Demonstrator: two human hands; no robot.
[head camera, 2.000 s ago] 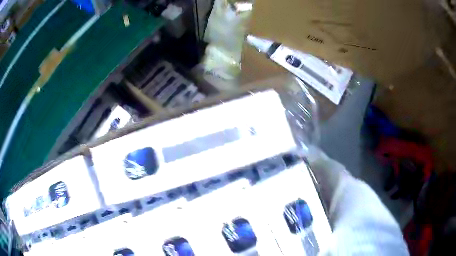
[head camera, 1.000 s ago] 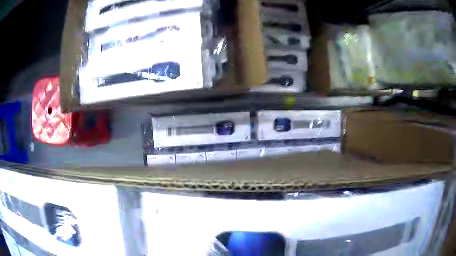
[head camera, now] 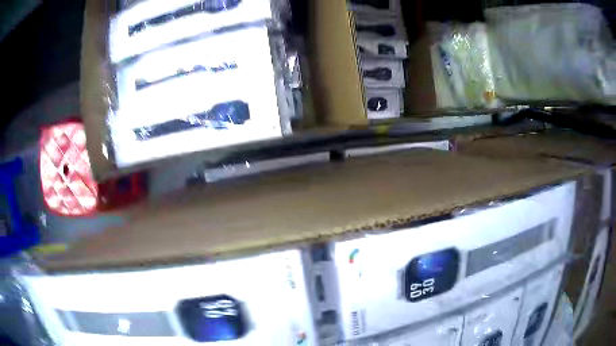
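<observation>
Two long white smartwatch boxes lie end to end in clear film across the bottom, the left one and the right one, each with a dark watch face and grey strap printed on it. Smaller box faces show below the right one. A brown cardboard flap or wall runs along their far side. Neither of my hands can be made out. A pale patch at the lower right edge of the bundle is too unclear to tell as hand or film.
A carton at the upper left holds white boxes, with a stack of boxes beside it. Whitish bags lie upper right. A red stool and a blue object are at left.
Since two seconds ago the view has swung from the green bench and a white-covered hand or arm to these cartons. Since one second ago, the near flap and boxes show higher, covering more of the boxes behind.
</observation>
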